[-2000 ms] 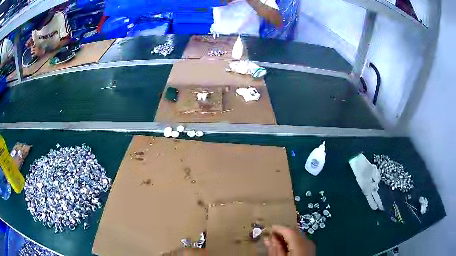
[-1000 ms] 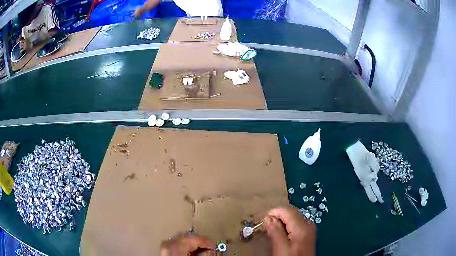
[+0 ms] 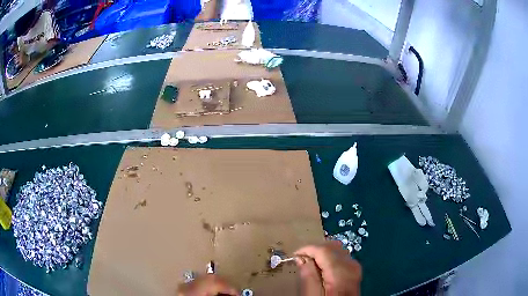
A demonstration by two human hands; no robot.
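My right hand point(image 3: 331, 269) is shut on a thin stick point(image 3: 288, 259), whose tip touches a small whitish round blob or cap point(image 3: 275, 261) on the stained cardboard pad point(image 3: 243, 243). My left hand point(image 3: 207, 287) is at the bottom edge, partly cut off; its fingers are curled and whether they hold anything is unclear. A small round silver piece point(image 3: 248, 292) lies or is held just right of it. Small silver metal parts point(image 3: 188, 276) show just above the left hand.
A large heap of silver parts point(image 3: 55, 217) is at left. Loose round pieces point(image 3: 349, 238), a white glue bottle point(image 3: 346, 166), a white glove point(image 3: 411, 188) and a second metal pile point(image 3: 444, 179) are at right. White discs point(image 3: 173, 139) sit by the rail point(image 3: 243, 132). A person's arm point(image 3: 209, 10) shows across the bench.
The view has shifted. My left hand has come further into the picture since the oldest frame. My right hand still holds the stick at the pad. The person opposite has moved.
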